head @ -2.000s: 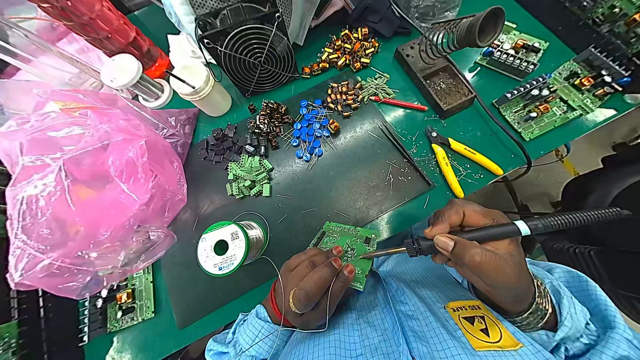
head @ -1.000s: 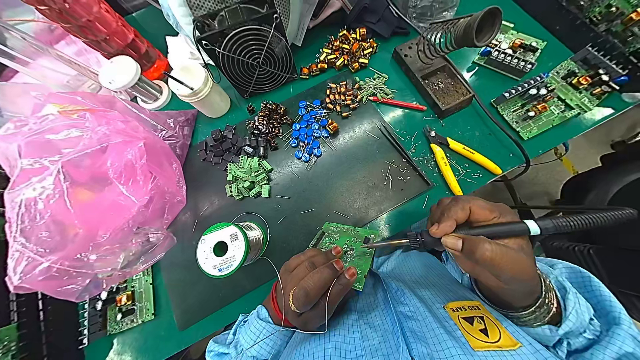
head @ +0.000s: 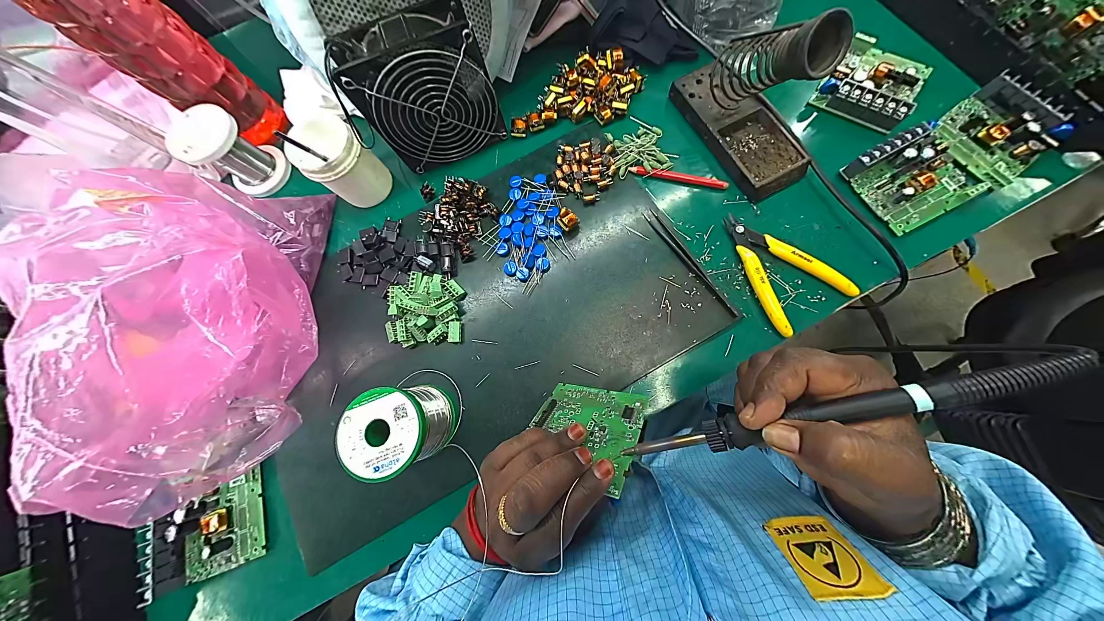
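Observation:
My left hand (head: pixel 543 492) holds a small green circuit board (head: pixel 595 427) tilted up, fingertips on its face. Solder wire (head: pixel 479 483) runs from a white and green solder spool (head: pixel 377 434) past this hand; where its end lies I cannot tell. My right hand (head: pixel 828 423) is closed around the black handle of a soldering iron (head: pixel 673 444), whose tip meets the right part of the board near the left fingers. Yellow-handled cutters (head: pixel 763 267) lie on the table above the right hand.
Piles of green connectors (head: pixel 423 309), blue disc components (head: pixel 526 228) and wound coils (head: pixel 595 86) lie beyond the dark mat (head: pixel 345 535). Behind stand a fan (head: pixel 435 103) and an iron stand (head: pixel 742 129). A pink plastic bag (head: pixel 155 345) fills the left; assembled boards (head: pixel 940 168) sit at right.
The iron's tip has moved from the board's upper right part, where it was a second ago, down toward the left fingertips. Both hands keep their hold.

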